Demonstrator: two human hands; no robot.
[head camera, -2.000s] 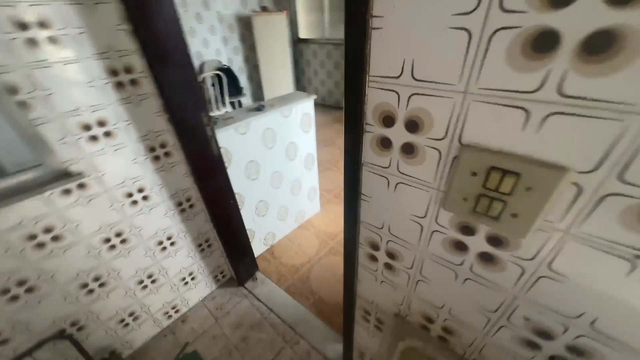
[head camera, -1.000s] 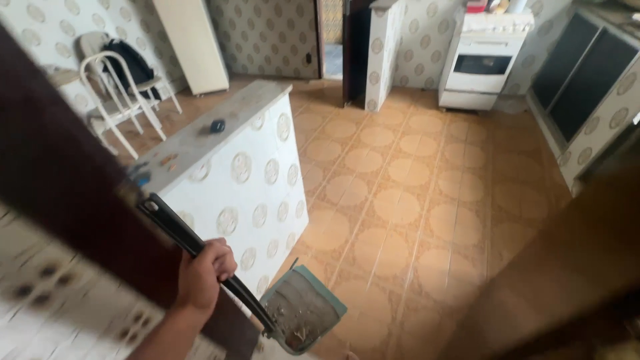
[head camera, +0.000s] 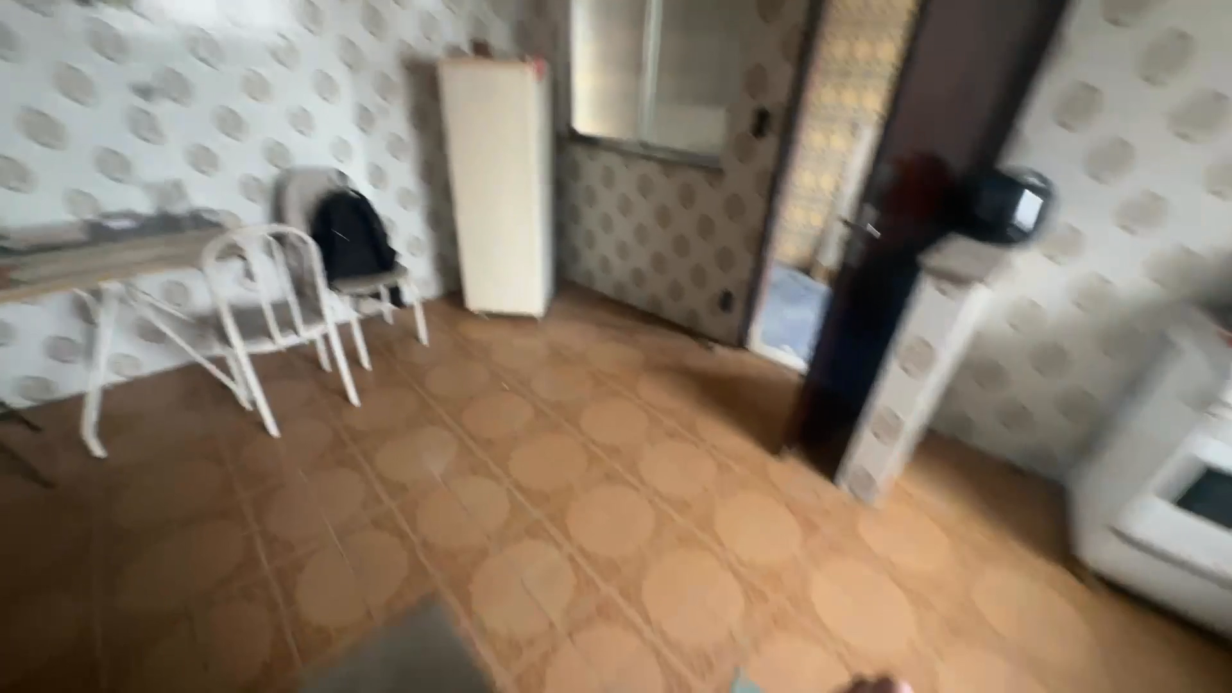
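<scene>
Only a small blurred part of one of my hands (head camera: 878, 685) shows at the bottom edge, right of centre. Which hand it is, and what it holds, cannot be told. Left of it, a pale green tip (head camera: 743, 681) pokes into view, perhaps the rim of the dustpan. The rest of that object is cut off by the frame. A flat grey blurred surface (head camera: 399, 650) lies at the bottom, left of centre.
Orange tiled floor (head camera: 606, 520) spreads ahead. White chairs (head camera: 274, 289), one bearing a black backpack (head camera: 351, 236), stand by a table (head camera: 115, 255) at left. Beyond are a tall cream cabinet or refrigerator (head camera: 496, 183), an open dark door (head camera: 914, 192), a low wall (head camera: 910, 375) and a white stove (head camera: 1174, 481).
The view has swung left, deeper into the room. One second ago a hand gripped the long handle of a green-edged dustpan with debris; now only fingers and a green tip show.
</scene>
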